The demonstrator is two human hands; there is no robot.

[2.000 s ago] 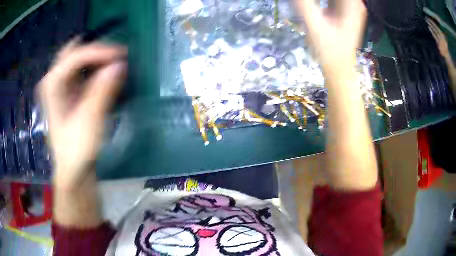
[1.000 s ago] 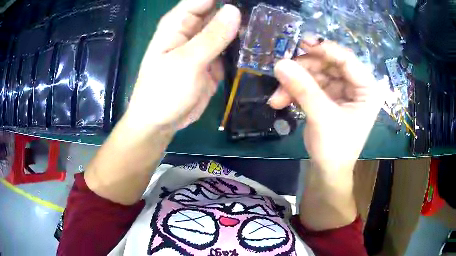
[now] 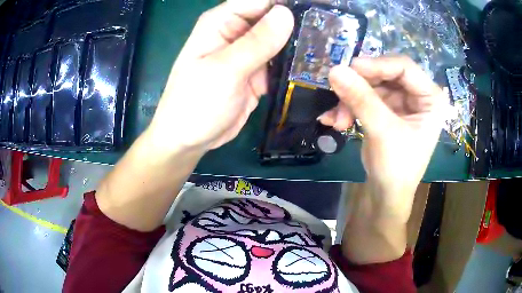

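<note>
My left hand (image 3: 229,77) holds the black phone housing (image 3: 273,134) by its upper left side. The silver-pink circuit board (image 3: 320,46) with blue patches lies in the housing's upper half. An orange flex cable (image 3: 288,103) runs down from the board along the left side of the dark lower half. A small silver disc (image 3: 327,143) is at the housing's lower right side. My right hand (image 3: 383,100) has its thumb and fingers at the board's lower right edge; its fingertips hide that corner. Whether it grips the board or the housing cannot be told.
A glossy black blister tray (image 3: 97,86) lies at the left. A clear plastic bag (image 3: 418,28) and loose board assemblies (image 3: 459,94) lie beyond and right of my right hand. Another black tray (image 3: 506,126) is at the far right. A red stool (image 3: 48,183) stands below left.
Two seconds ago my hands were apart, the right over the heap. Since one second ago the board has gone from tilted to lying within the housing, and the flex cable now lies inside it.
</note>
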